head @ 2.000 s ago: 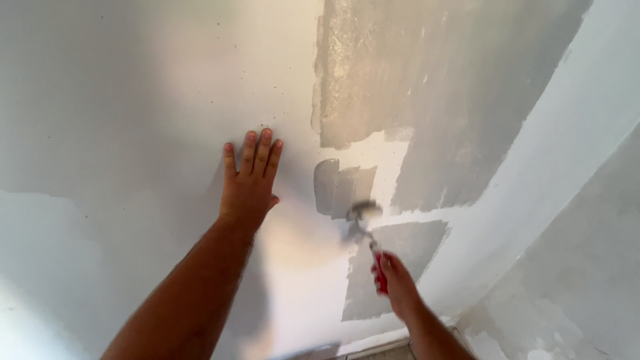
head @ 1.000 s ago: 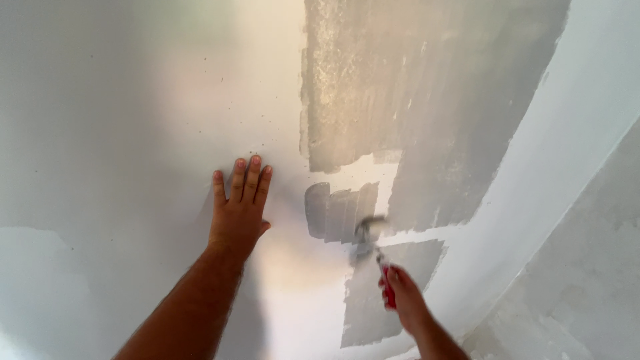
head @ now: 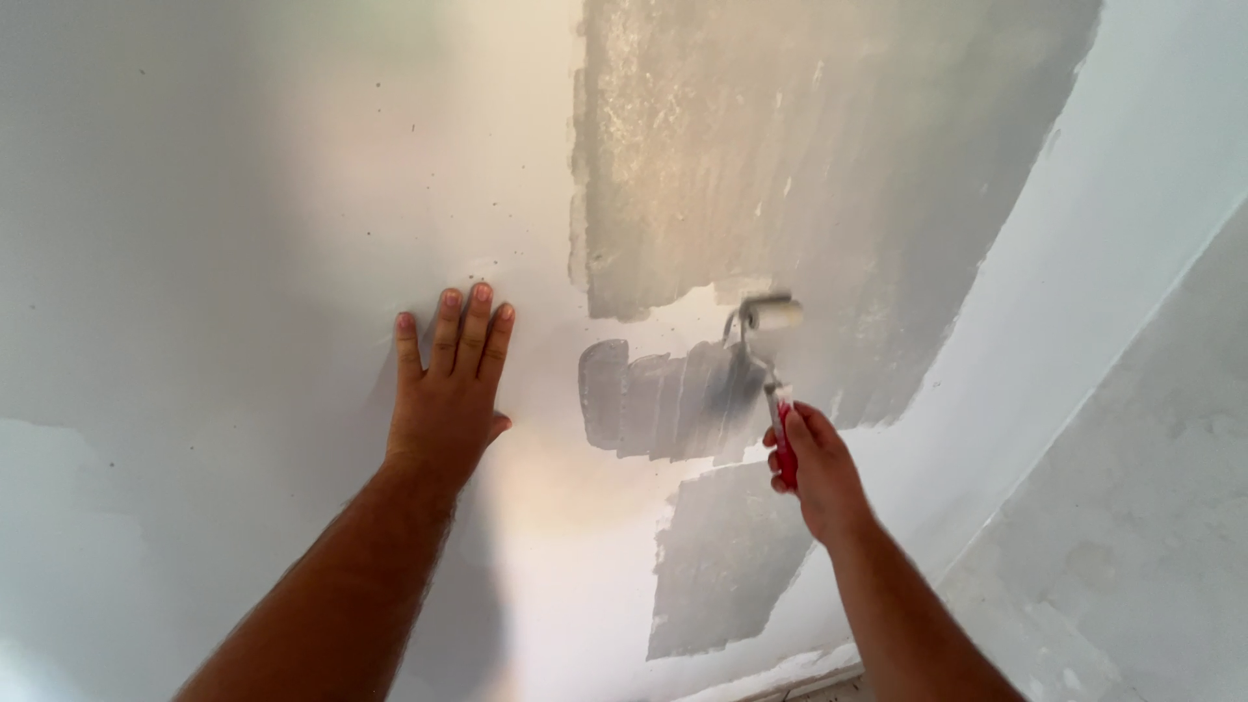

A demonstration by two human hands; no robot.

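Observation:
My right hand (head: 821,466) is closed around the red handle of a small paint roller (head: 773,312). The roller's pale sleeve is slightly blurred, at or close to the wall, above and left of the hand. A darker grey patch (head: 663,400) of coating in vertical bands lies left of the roller's wire frame. My left hand (head: 444,385), fingers spread and holding nothing, rests palm down on the white wall (head: 409,175). A large grey coated area (head: 809,166) spans the wall above, and a smaller grey patch (head: 726,556) lies below.
At the right a second wall (head: 1131,546) with mottled grey plaster meets this one at a slanting corner line. A strip of floor (head: 843,688) shows at the bottom edge. Small dark specks dot the white wall above my left hand.
The darker grey banded patch has widened to the right. My right hand holds the roller farther right of that patch and higher than a second ago. My left hand stays on the wall.

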